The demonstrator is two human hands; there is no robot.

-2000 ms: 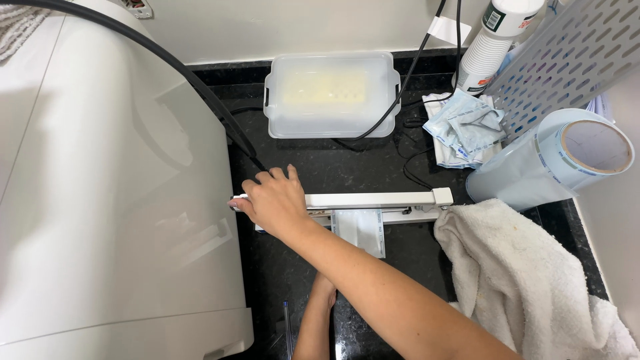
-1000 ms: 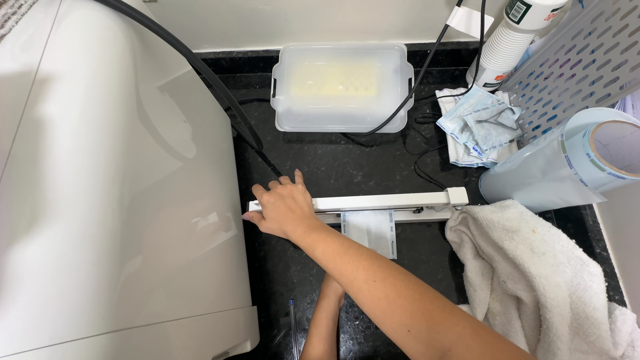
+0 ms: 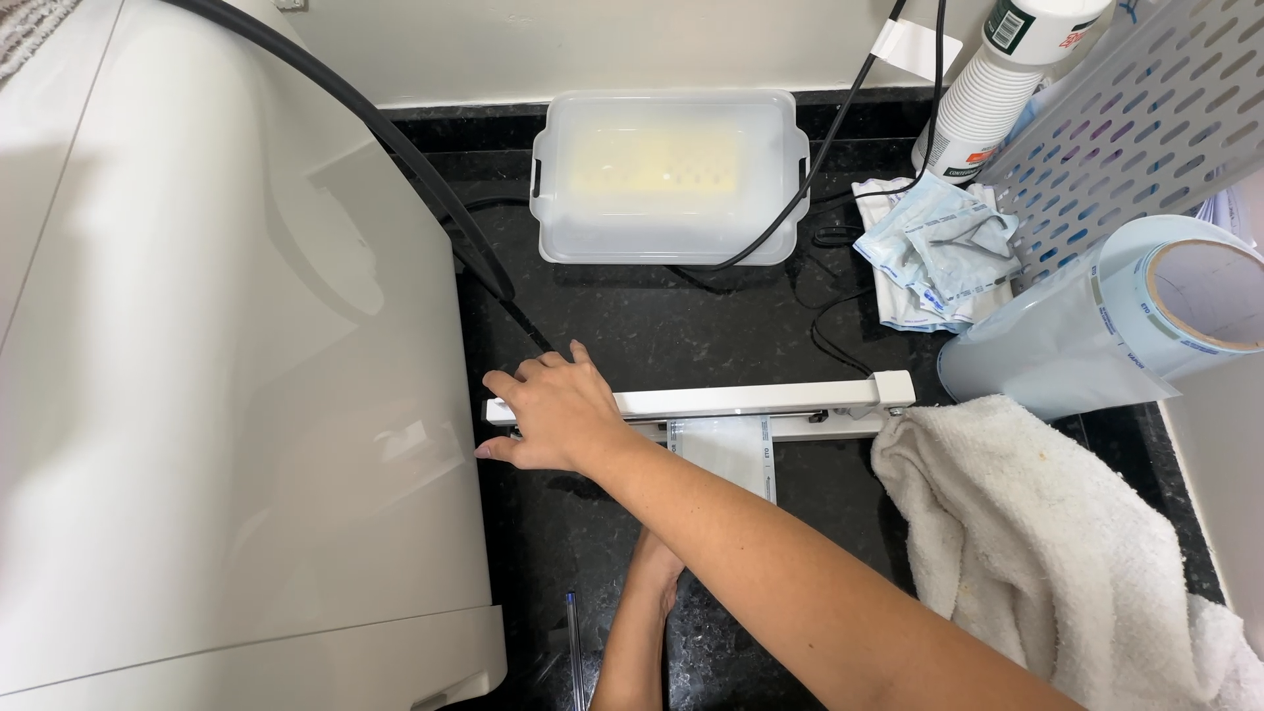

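Note:
My right hand (image 3: 553, 410) grips the left end of the white bar of a heat sealer (image 3: 750, 398), fingers over its top and thumb in front. Its forearm crosses the view from the lower right. A paper-and-film sterilization pouch (image 3: 726, 449) lies with its upper edge at the sealer's jaw, partly behind that forearm. Under the forearm, near the pouch's lower part, is my left hand (image 3: 667, 563); only its wrist side shows. The fingers are hidden, so its hold on the pouch cannot be made out.
A large white appliance (image 3: 247, 395) fills the left. Behind the sealer stand a translucent lidded box (image 3: 671, 237) and black cables (image 3: 834, 148). At right are folded pouches (image 3: 938, 247), stacked cups (image 3: 987, 109), a pouch roll (image 3: 1047, 336), a perforated basket (image 3: 1136, 109) and a towel (image 3: 1017, 523). A pen (image 3: 575, 642) lies in front.

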